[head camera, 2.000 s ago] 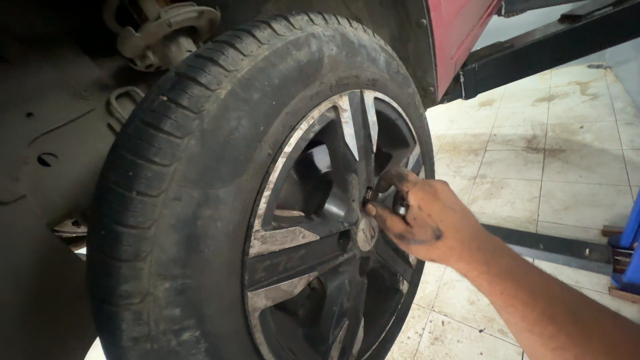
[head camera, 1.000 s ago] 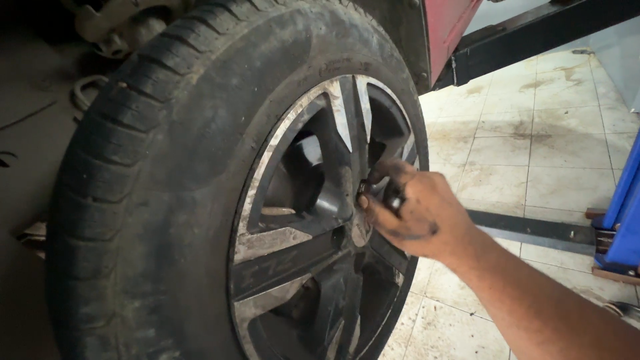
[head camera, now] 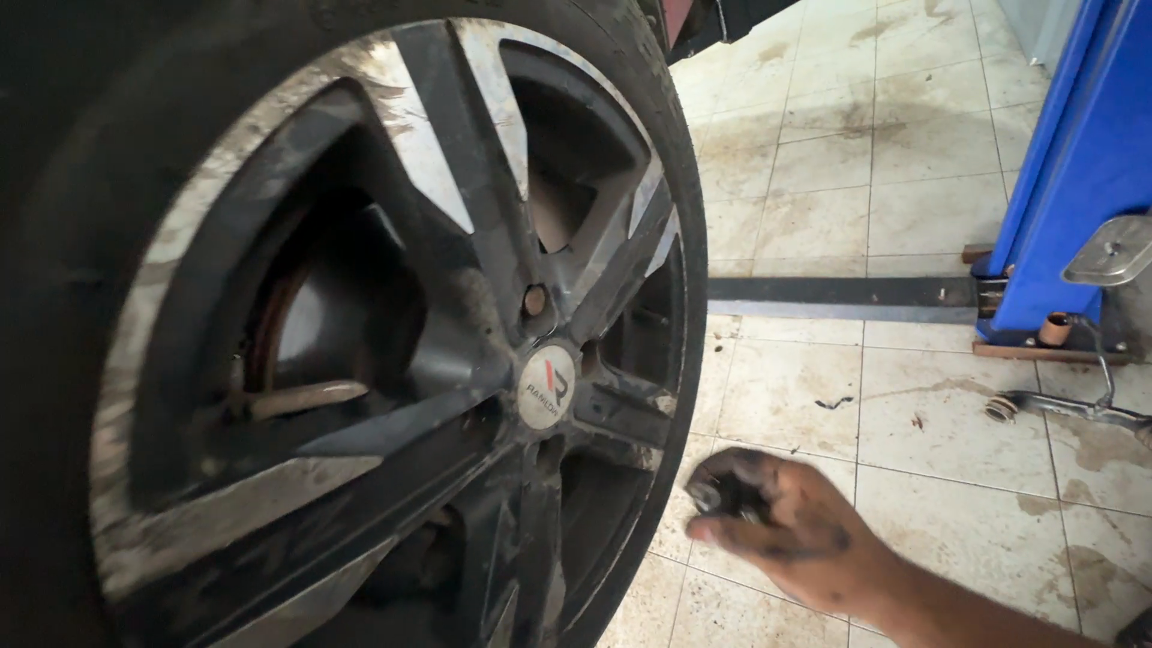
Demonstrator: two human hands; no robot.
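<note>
A car wheel with a black and silver alloy rim (head camera: 450, 108) and a dark tire (head camera: 72, 225) fills the left half of the view. Its round center cap (head camera: 546, 387) bears a logo, with lug holes around it; a rusty stud or bolt end (head camera: 535, 300) shows in the upper hole. My right hand (head camera: 792, 526), smudged with grease, is off the rim at lower right, its fingers curled around small dark metal pieces (head camera: 733, 497), probably lug nuts. The hand is slightly blurred. My left hand is out of view.
A blue lift post (head camera: 1062, 171) with a metal tray (head camera: 1111, 252) stands at right. A dark floor bar (head camera: 837, 297) runs from it toward the wheel. A dark suspension arm or similar metal part (head camera: 1071, 405) lies on the stained tile floor (head camera: 810, 378).
My right hand has left the rim near the center cap and moved down and right, still holding the dark pieces. The view has shifted closer to the wheel.
</note>
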